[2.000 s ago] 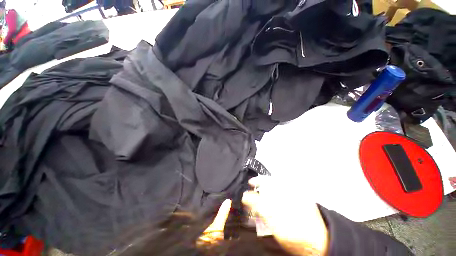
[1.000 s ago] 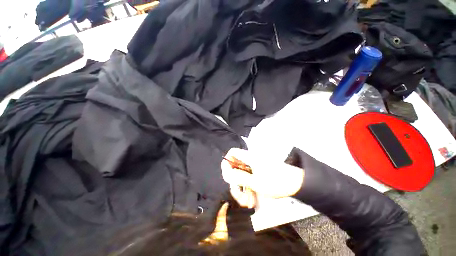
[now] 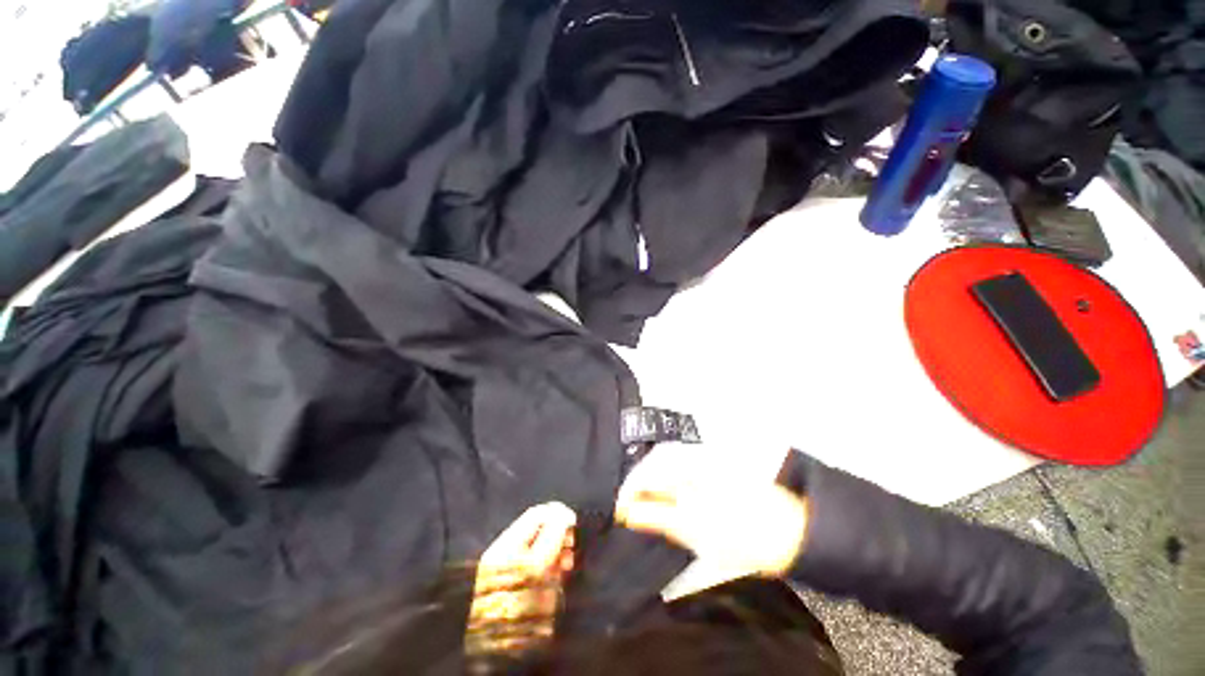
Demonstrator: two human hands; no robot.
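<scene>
The black garment [image 3: 344,396] lies spread over the left and middle of the white table, its near edge at my hands. My right hand [image 3: 707,515] is at the garment's right edge, fingers bent onto the black cloth; glare hides whether a tool is in it. My left hand [image 3: 526,574] is at the lower middle, its fingertips closed on the cloth and its lower part blurred by dark strands. A small dark label with pale print [image 3: 659,425] sticks out just above my right hand.
A pile of black garments [image 3: 529,132] lies behind. At right are a blue bottle [image 3: 929,145], crumpled clear plastic [image 3: 978,211], a small dark flat box [image 3: 1068,234], a black bag [image 3: 1031,106], and a red round mat [image 3: 951,337] with a smartphone [image 3: 1037,337] on it. Speckled floor shows at lower right.
My right hand was lifted with a thin dark tool showing a second ago; it is now lower on the cloth. More of my left hand shows. The label is visible again. The view has shifted.
</scene>
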